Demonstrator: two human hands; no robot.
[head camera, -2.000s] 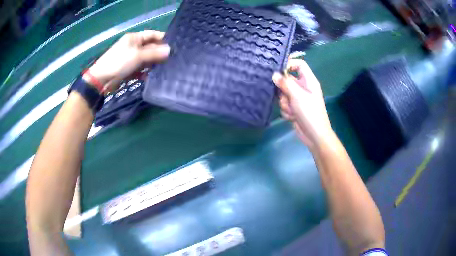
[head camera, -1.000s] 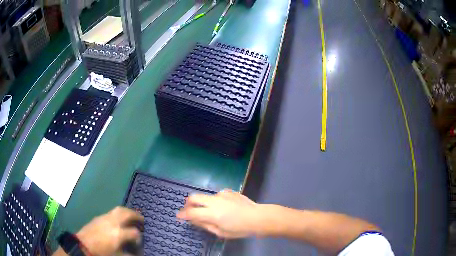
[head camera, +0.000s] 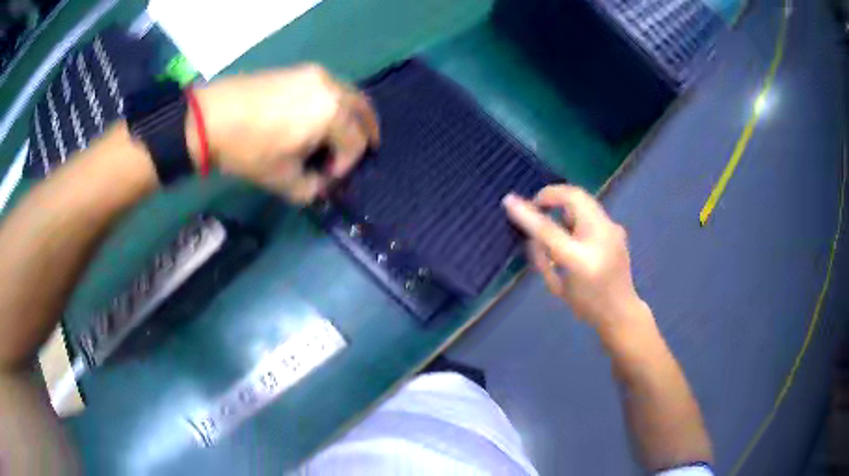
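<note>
A black tray (head camera: 447, 167) lies on the green bench, blurred. Shiny small components show in a row along its lower left edge. My left hand (head camera: 293, 130) is over the tray's left side, fingers curled down; a dark spot shows between them, and I cannot tell if they hold something. My right hand (head camera: 582, 251) is at the tray's right edge, thumb and fingers apart, with nothing visible in it. A pale six-seat strip (head camera: 270, 381) lies on the bench nearer me. Stacked strips (head camera: 154, 288) with a pale top lie to its upper left.
A tall black tray stack (head camera: 596, 70) stands beyond the tray, near the bench's right edge. A far tray with white dots (head camera: 79, 102) and a white sheet (head camera: 228, 28) are at upper left. A tan board (head camera: 60, 376) shows at lower left. Grey floor with yellow lines is right.
The view has swung back toward the strips. One second ago both hands were over the tray beside the stack; my right hand is now at its right edge, my left at its left side.
</note>
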